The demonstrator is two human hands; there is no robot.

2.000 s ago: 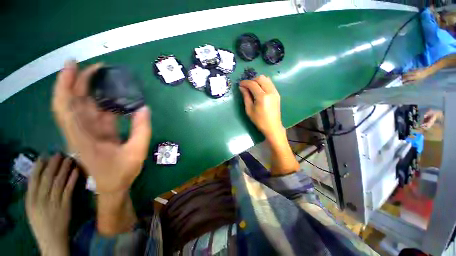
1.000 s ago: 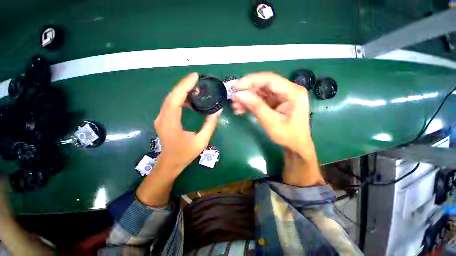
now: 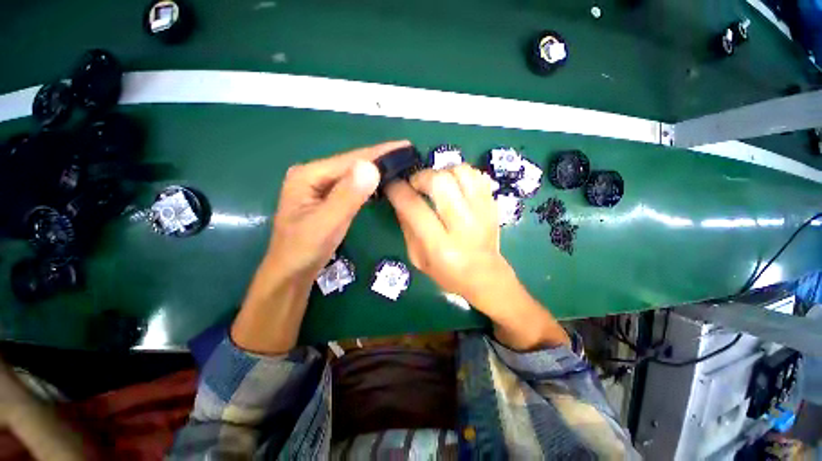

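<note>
My left hand (image 3: 311, 212) grips a round black housing (image 3: 397, 166), now tilted nearly edge-on, between thumb and fingers. My right hand (image 3: 451, 221) is at the housing's right side, its fingers against or inside it; whether it holds a small piece is hidden. White-faced modules (image 3: 506, 164) lie beside and partly behind my right hand. Two more modules (image 3: 390, 280) lie in front of my wrists. Small black bits (image 3: 562, 236) lie scattered at the right. Two black round covers (image 3: 570, 169) sit above them.
A dark heap of black housings (image 3: 108, 144) lies at the left, with a white-faced unit (image 3: 176, 212) beside it. A white divider strip (image 3: 270, 92) crosses behind. Single units (image 3: 549, 51) stand beyond it. A grey metal frame (image 3: 748, 122) is at the right. Another person's arm (image 3: 36, 419) is at lower left.
The housing has turned from face-on to nearly edge-on in my left hand. My right hand has moved left against it. The view has shifted, showing the black bits again.
</note>
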